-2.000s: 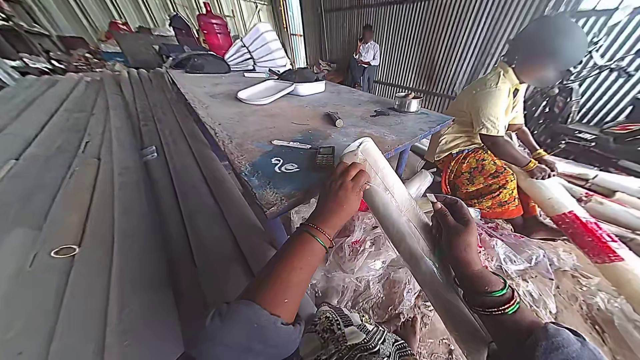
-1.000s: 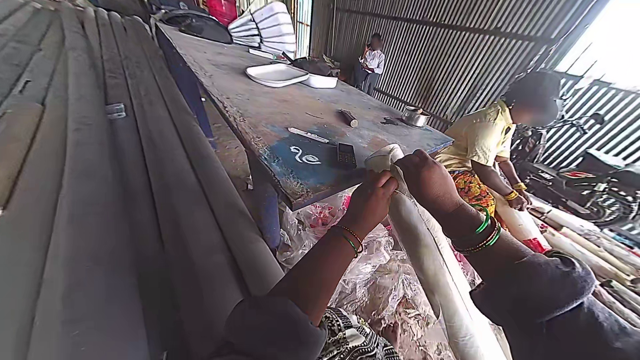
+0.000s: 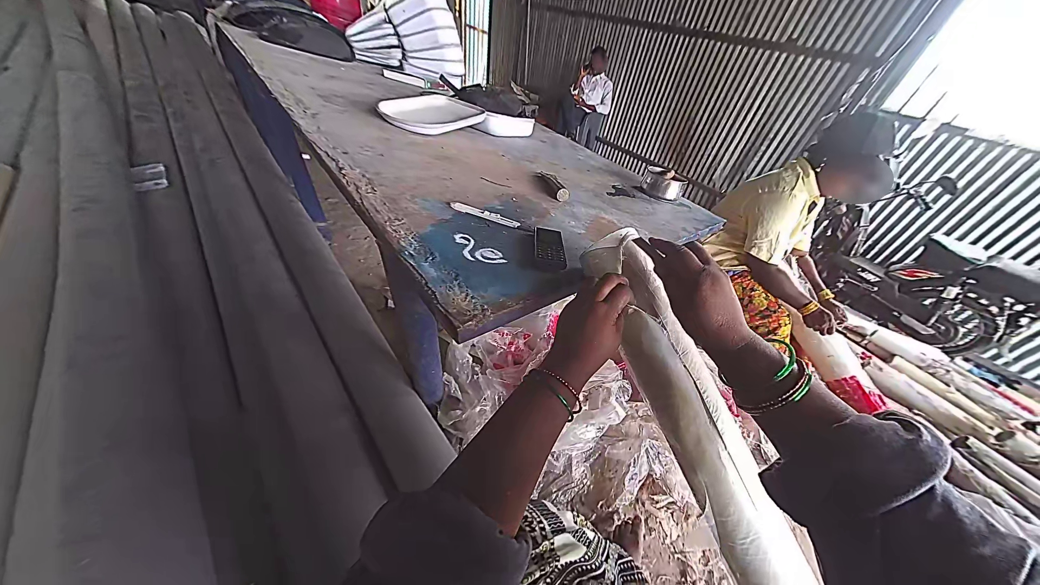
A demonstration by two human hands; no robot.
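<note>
A long roll wrapped in whitish plastic film [image 3: 691, 414] slants from the lower right up to the corner of a worn metal table [image 3: 349, 154]. Near the roll's upper end, my left hand [image 3: 591, 323] grips the wrapping from the left. My right hand [image 3: 695, 292] is on the right side of the same end, its fingers at the film's edge; the fingertips are partly hidden. Just beyond the roll end, a keypad phone [image 3: 549, 248] and a white cutter knife [image 3: 485, 214] lie on the table's blue-painted corner.
Long grey tubes [image 3: 268, 341] fill the left. On the table are a white tray [image 3: 429, 114], a short dark rod [image 3: 552, 186] and a metal pot [image 3: 663, 184]. Crumpled clear plastic [image 3: 601, 447] lies below. A co-worker [image 3: 768, 219] bends over another roll at right; another person [image 3: 591, 97] stands behind.
My right hand has moved up from lower along the roll to its upper end, beside my left hand. The view has swung somewhat.
</note>
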